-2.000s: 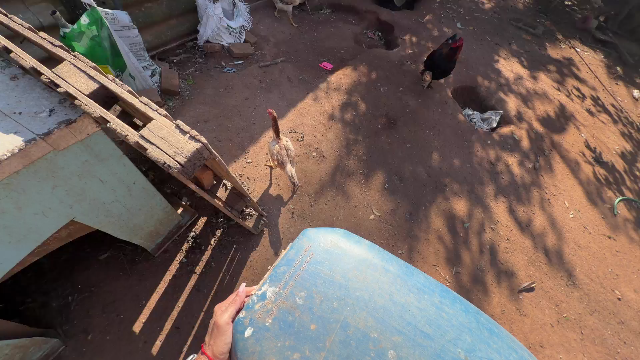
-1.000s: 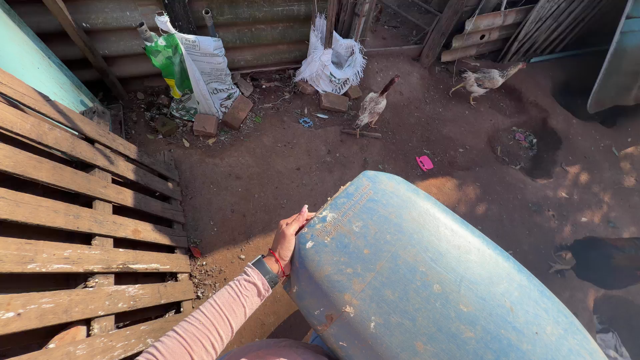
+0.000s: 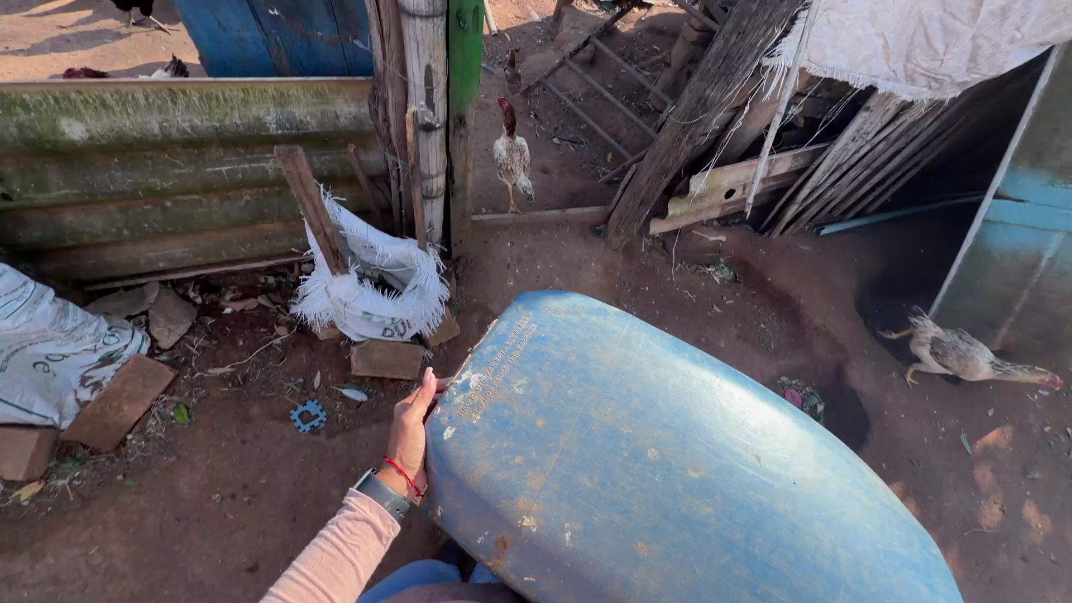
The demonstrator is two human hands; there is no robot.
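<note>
A large, scuffed blue plastic container (image 3: 653, 461), with raised writing near one corner, fills the lower middle of the view, its outer surface facing up. My left hand (image 3: 410, 435) grips its left edge near that corner, fingers curled out of sight under the edge. A red string bracelet and a dark watch band are on that wrist. My right hand does not show; the container's right part runs down past the bottom of the view.
Ahead, a chicken (image 3: 512, 159) stands in a gap between a bamboo post (image 3: 425, 126) and a leaning wooden post (image 3: 703, 117). Another chicken (image 3: 959, 347) is at right. Bricks (image 3: 121, 402), a white woven sack (image 3: 368, 293) and a corrugated sheet fence (image 3: 184, 176) are at left.
The view has swung far over, from the slatted wooden pallet toward the fence gap. My left hand has stayed on the blue container's edge. One chicken has moved into the gap.
</note>
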